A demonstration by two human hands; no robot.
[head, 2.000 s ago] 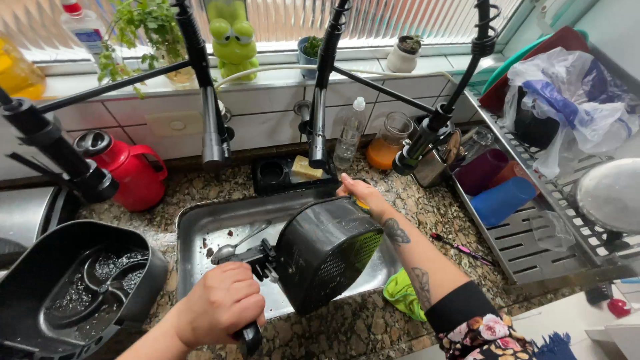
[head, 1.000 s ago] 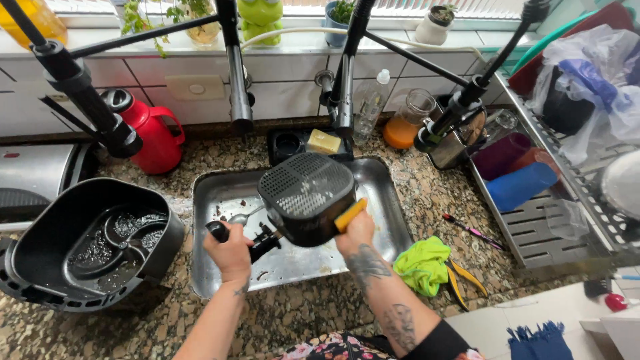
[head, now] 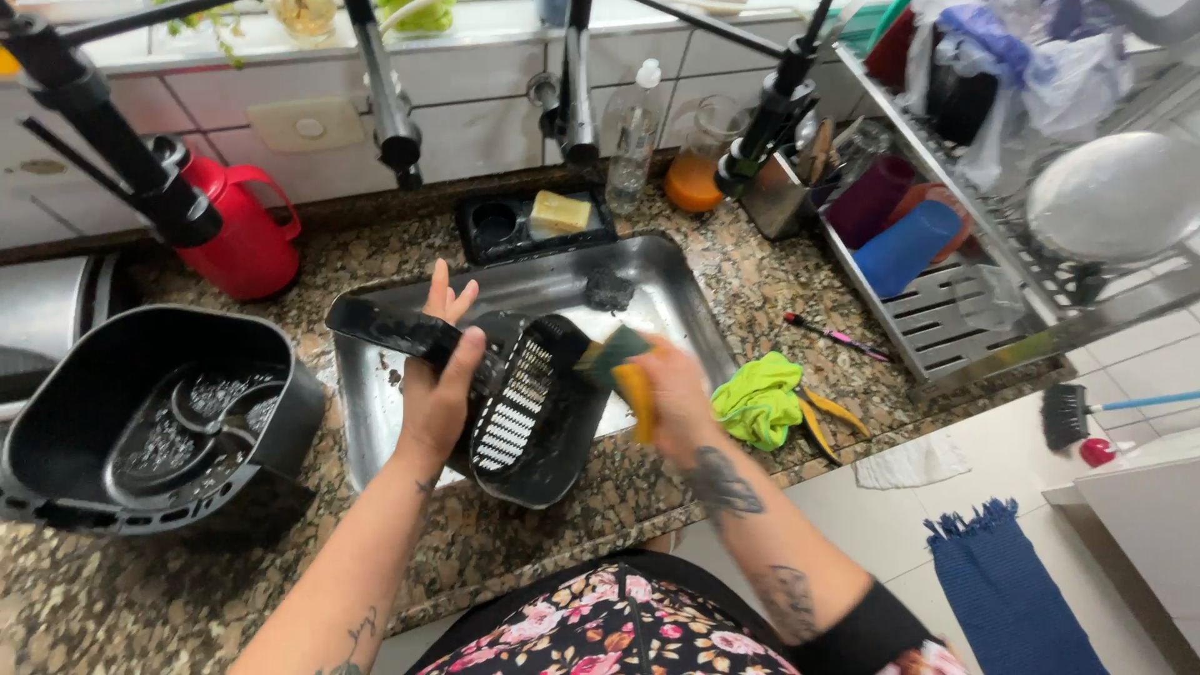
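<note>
A black perforated air fryer basket [head: 581, 441] is tilted over the steel sink [head: 694, 319], its slotted bottom and inside showing. My left hand [head: 441, 384] holds it at the handle end, thumb on the near side and some fingers raised behind. In my right hand [head: 670, 384] is a yellow and green sponge [head: 633, 370], close to the basket's right rim; whether it touches cannot be told. A dark scouring pad [head: 608, 290] lies in the sink's back right. The wet black air fryer drawer [head: 281, 450] stands on the counter at left.
Behind the sink, a black tray [head: 487, 248] holds a yellow soap bar [head: 560, 213]. Black tripod arms [head: 577, 84] hang over the back. A lime cloth [head: 759, 398] and yellow-handled pliers [head: 834, 412] lie right, near a dish rack [head: 900, 328]. A red thermos [head: 230, 225] stands left.
The basket has been turned, so its inside now faces up and right. My right hand with the sponge has moved to the basket's right side. The view has shifted.
</note>
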